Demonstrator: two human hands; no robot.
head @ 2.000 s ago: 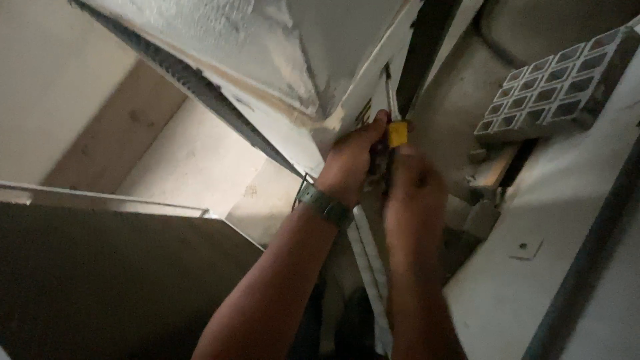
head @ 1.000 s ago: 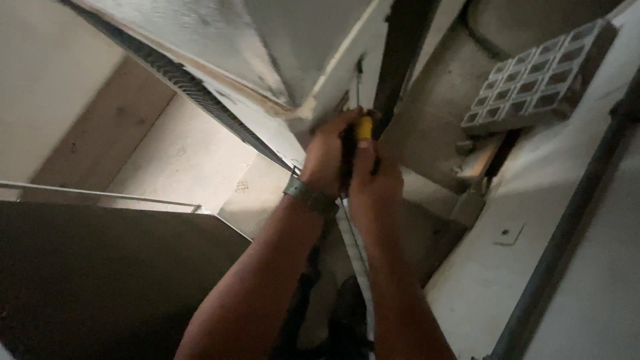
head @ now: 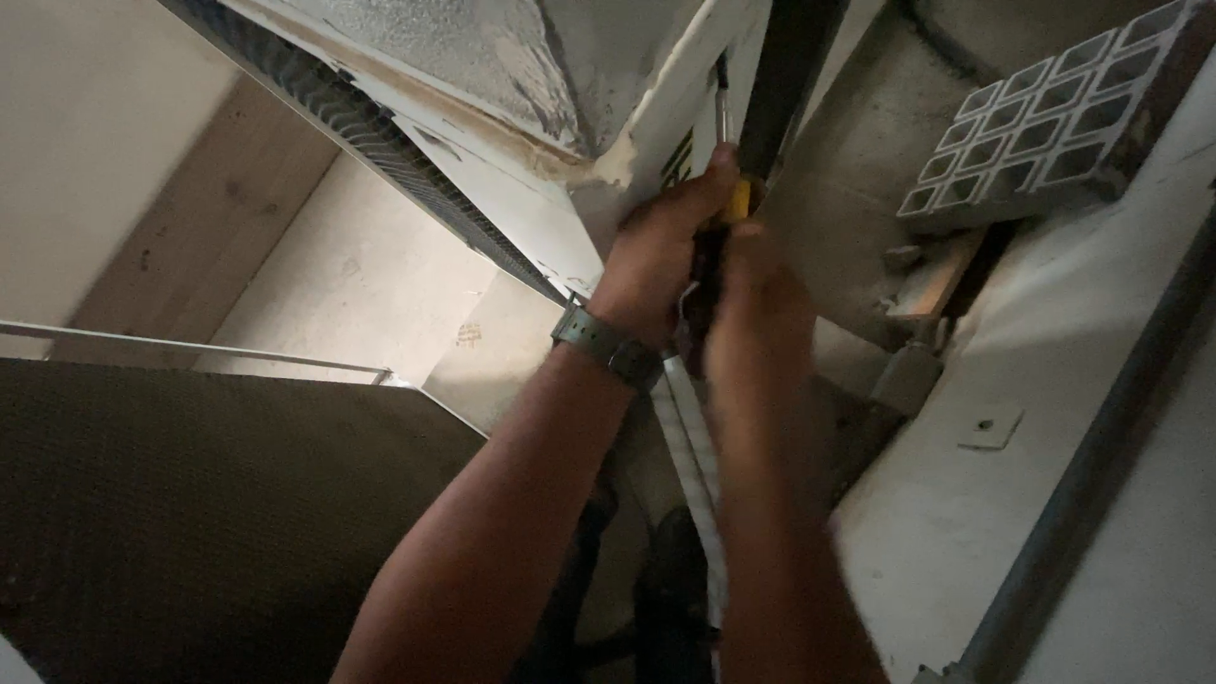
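Observation:
A screwdriver with a yellow and dark handle [head: 739, 201] points up, its metal shaft against the white panel [head: 698, 104] of a casing. My left hand [head: 665, 252], with a watch strap [head: 598, 344] at the wrist, closes its fingers around the front of the screwdriver near the shaft. My right hand [head: 760, 299], blurred, is just behind, by the rear of the handle; how its fingers lie on it is partly hidden. Between the hands is a dark object [head: 701, 285] whose kind I cannot make out. The shaft's tip is at a dark slot in the panel.
A grey block with square openings [head: 1045, 123] lies at upper right, above a piece of wood [head: 936, 280]. A grey pipe [head: 1092, 456] runs along the right side. White tubes [head: 689, 437] hang below my hands. A dark woven panel [head: 209, 494] fills the lower left.
The screwdriver stays upright at the panel with both my hands around it. The view has shifted somewhat between frames.

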